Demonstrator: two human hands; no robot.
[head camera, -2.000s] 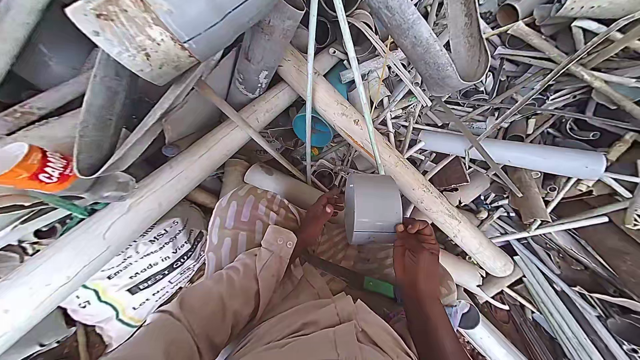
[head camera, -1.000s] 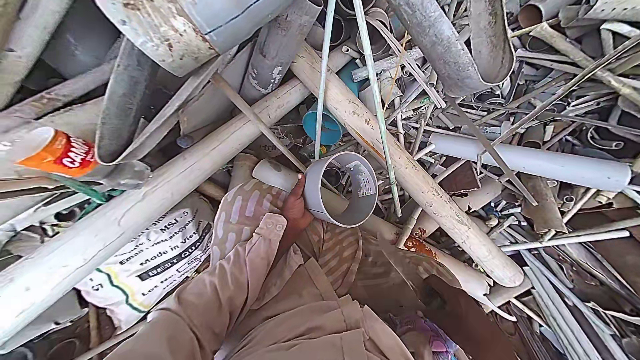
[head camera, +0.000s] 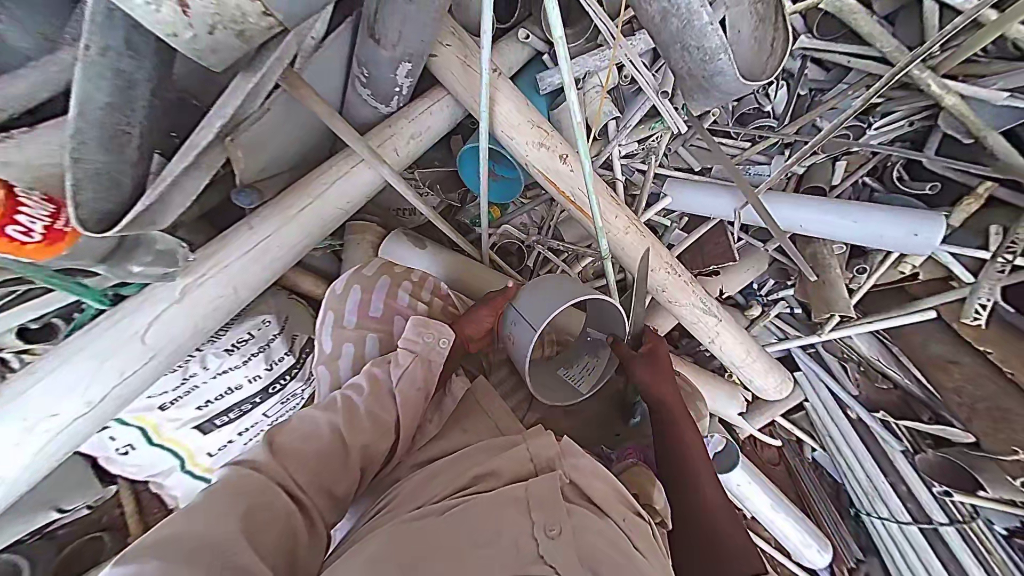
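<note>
A short grey plastic pipe section (head camera: 524, 336) lies before my body, its open end facing me and a paper label with writing stuck inside. My left hand (head camera: 482, 322) grips its left side. On the right, my right hand (head camera: 646, 360) is closed around a knife, whose blade (head camera: 640, 296) points up beside the pipe's right rim. The knife's handle is hidden in the fingers. My patterned cloth-covered knee (head camera: 376, 320) is left of the pipe section.
Two long pale poles (head camera: 320, 184) (head camera: 608, 200) cross ahead. Scrap pipes and strips lie heaped to the right, with a white pipe (head camera: 808, 214) among them. A printed white sack (head camera: 232, 400), a plastic bottle (head camera: 120, 252) and a large grey pipe piece (head camera: 120, 120) are at left.
One second ago my right hand was low and away from the pipe section; now it is beside the rim with a knife. My left hand keeps hold of the pipe section.
</note>
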